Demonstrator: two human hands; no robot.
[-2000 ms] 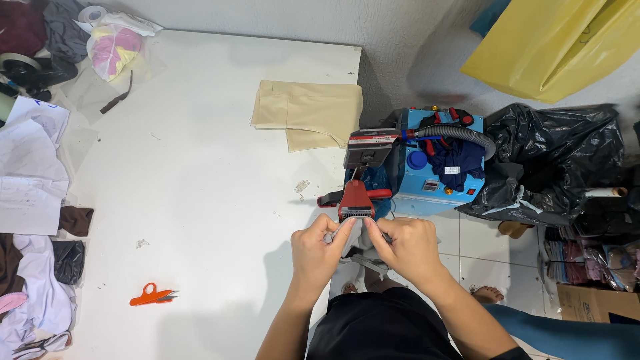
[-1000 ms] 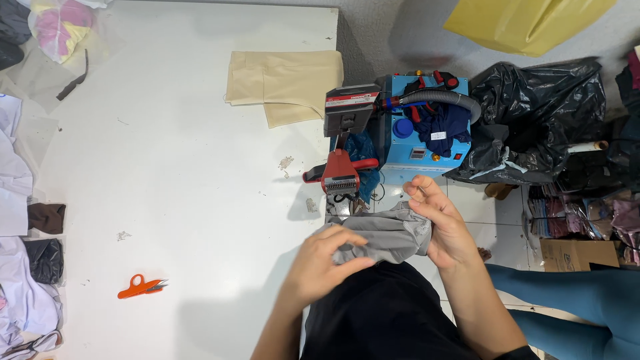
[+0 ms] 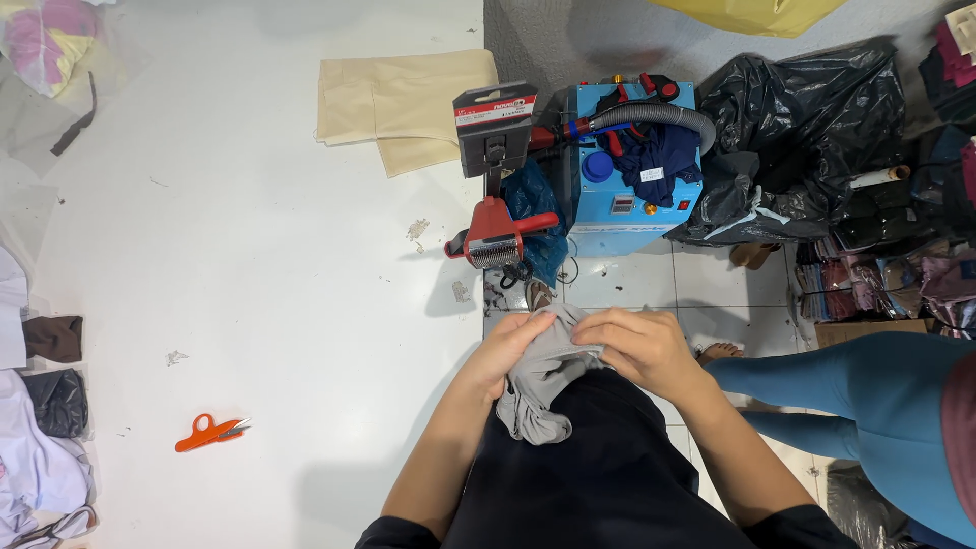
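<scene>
A crumpled grey fabric piece with a stitched edge is held up in front of my body. My left hand pinches its left side, thumb on top. The fingers of my right hand grip its upper right edge. Just beyond my hands, a red tape dispenser with a toothed metal front is mounted at the table's right edge. Orange thread snips lie on the white table, well to the left of my left hand. Folded beige fabric rests at the table's far right corner.
A blue machine with a grey hose and dark blue cloth stands beyond the table's right edge. Black plastic bags lie beside it. Another person's legs are close on my right. White garments and small dark packets line the table's left side.
Two seconds ago both hands were together at the dispenser's toothed front. They have drawn back toward my body. The grey fabric, stretched between my hands one second ago, now hangs bunched mostly under my left hand.
</scene>
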